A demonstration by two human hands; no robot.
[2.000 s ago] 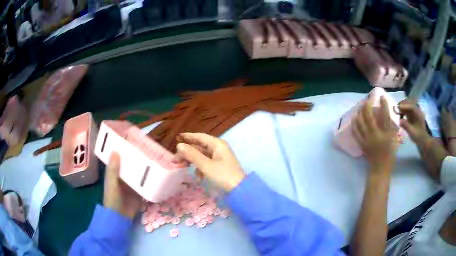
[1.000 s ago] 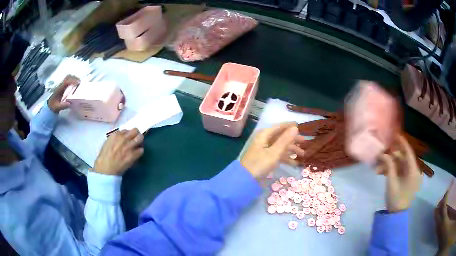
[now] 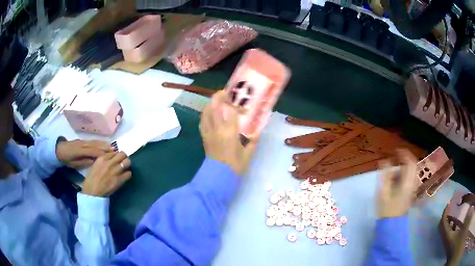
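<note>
My left hand [image 3: 224,130] holds a pink box [image 3: 265,85] raised and tilted over the green belt, its open side and dark round spoked cutout showing. My right hand [image 3: 397,184] is blurred, at the right end of the strap pile; whether it holds anything cannot be told. Just right of it a pink box with a brown strap across [image 3: 436,169] stands on the foam. The brown strap pile [image 3: 338,150] is fanned out between my hands. Small round pink buttons [image 3: 307,213] lie in a loose heap in front of it.
A neighbour's hands [image 3: 101,163] work over white paper at left, beside a pink box [image 3: 94,111]. A clear bag of pink parts [image 3: 211,44] and two stacked pink boxes [image 3: 139,39] lie beyond. Strapped boxes [image 3: 442,109] stand far right. Another person's hand [image 3: 455,234] is at the right edge.
My left hand has taken hold of the pink box that stood on the belt and lifted it. The box that was at my right hand now stands at right. The neighbour's hands have come together.
</note>
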